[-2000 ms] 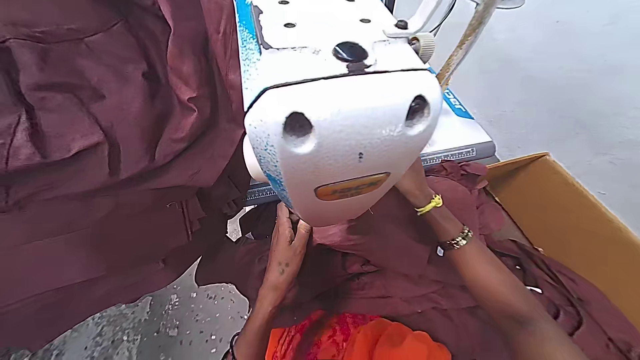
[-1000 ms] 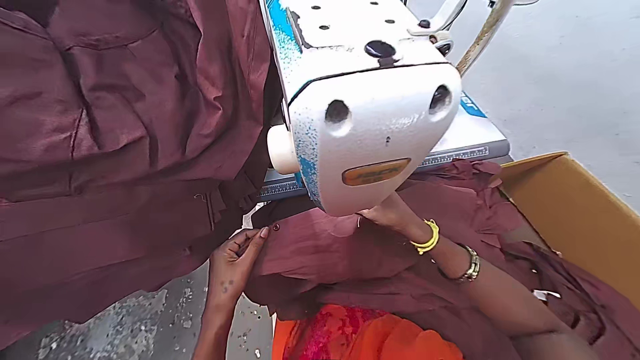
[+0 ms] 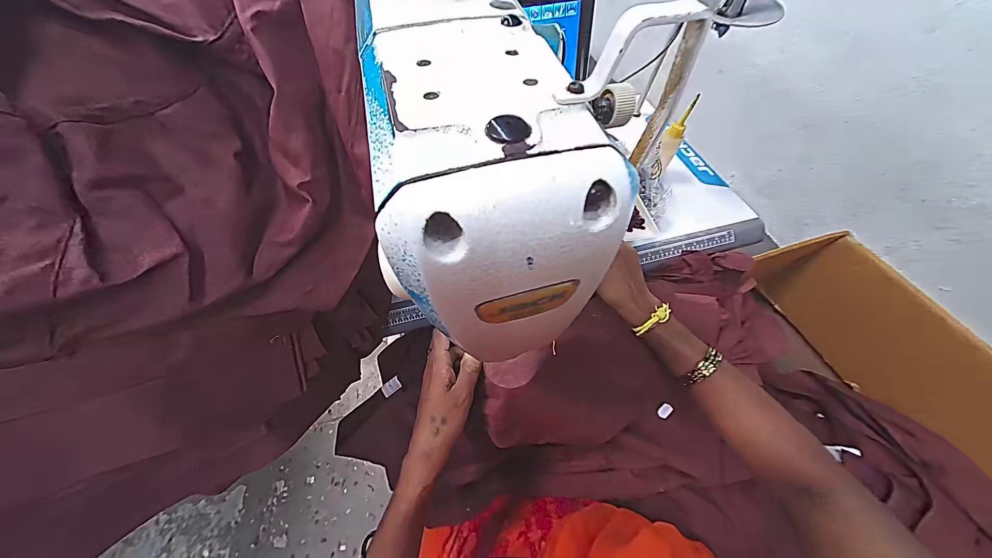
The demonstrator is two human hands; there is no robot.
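Note:
A white and blue Jack sewing machine [image 3: 504, 248] fills the upper middle and hides the needle area. My left hand [image 3: 449, 380] is at the lower left of the machine head, its fingertips partly hidden there, by the edge of maroon cloth [image 3: 558, 395]. My right hand [image 3: 624, 287] reaches behind the head's right side; its fingers are out of sight, and a yellow thread band and a metal bracelet are on that wrist. The cloth spreads from under the head over the lap and bears small pale stickers [image 3: 664, 411]. Whether either hand grips it cannot be told.
More maroon cloth [image 3: 178, 232] hangs in a large heap at the left. A cardboard box [image 3: 876, 333] stands at the right. On the machine bed, behind a ruler strip [image 3: 690, 246], is a yellow-capped bottle [image 3: 673, 139]. Speckled floor [image 3: 294, 496] shows at the lower left.
My left hand, which held the cloth's edge out to the left of the head a second ago, is now up against the head's lower left. My right hand has moved farther behind the head.

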